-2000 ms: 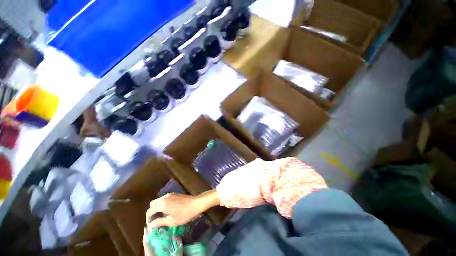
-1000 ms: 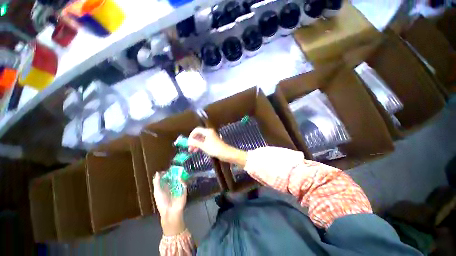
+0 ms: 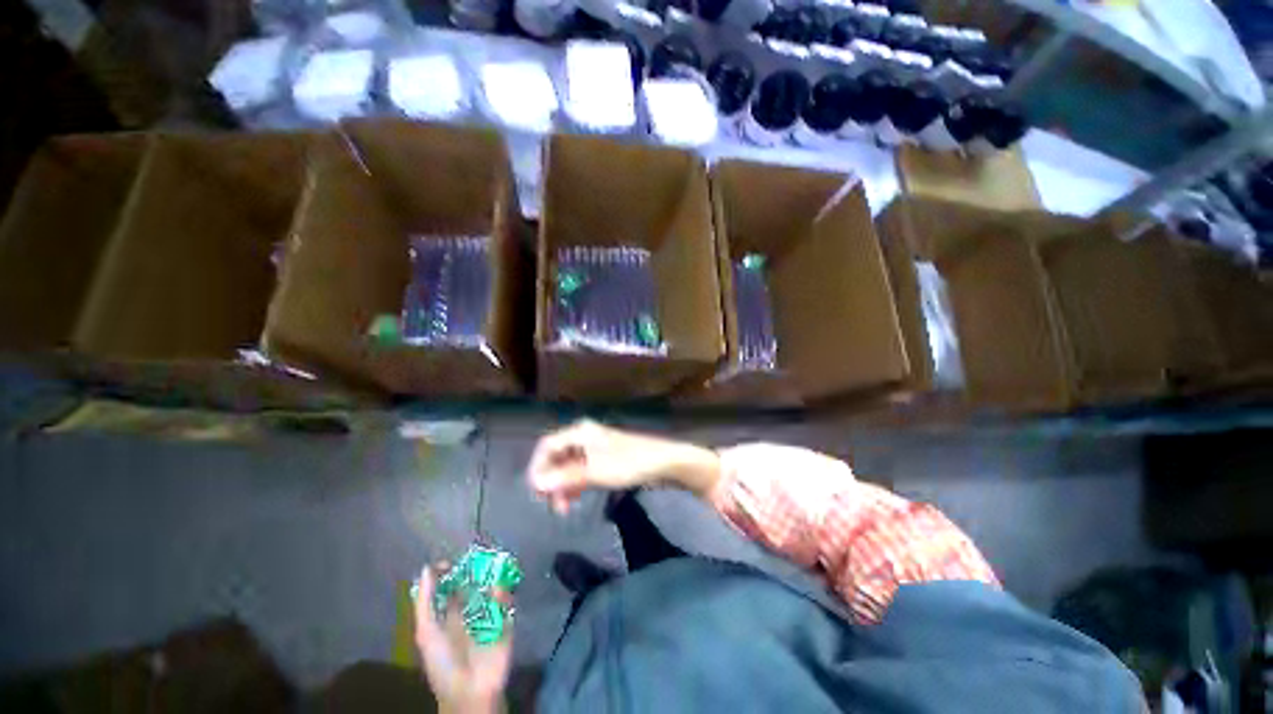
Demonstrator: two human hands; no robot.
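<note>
My left hand (image 3: 461,656) is at the lower left, holding several small green packets (image 3: 485,593) in its palm. My right hand (image 3: 566,465) is right of and above it, in front of the carton row, with fingers curled; it is blurred and I cannot tell if it holds anything. The middle open carton (image 3: 628,195) has a ribbed cushion bag (image 3: 607,300) with green packets on it. The carton to its left (image 3: 419,181) has a cushion bag and a green packet (image 3: 385,329). The carton to its right (image 3: 810,279) has a cushion bag and a green packet (image 3: 755,261).
More open cartons (image 3: 210,237) continue the row at left and right. Behind it are white containers (image 3: 426,87) and black-topped units (image 3: 779,101) on a shelf. A grey floor (image 3: 279,502) lies before the row. My feet show below my right hand.
The view has turned and shifted along the row. My right hand has moved out of a carton to in front of the row. Green packets now lie in the middle and left cartons.
</note>
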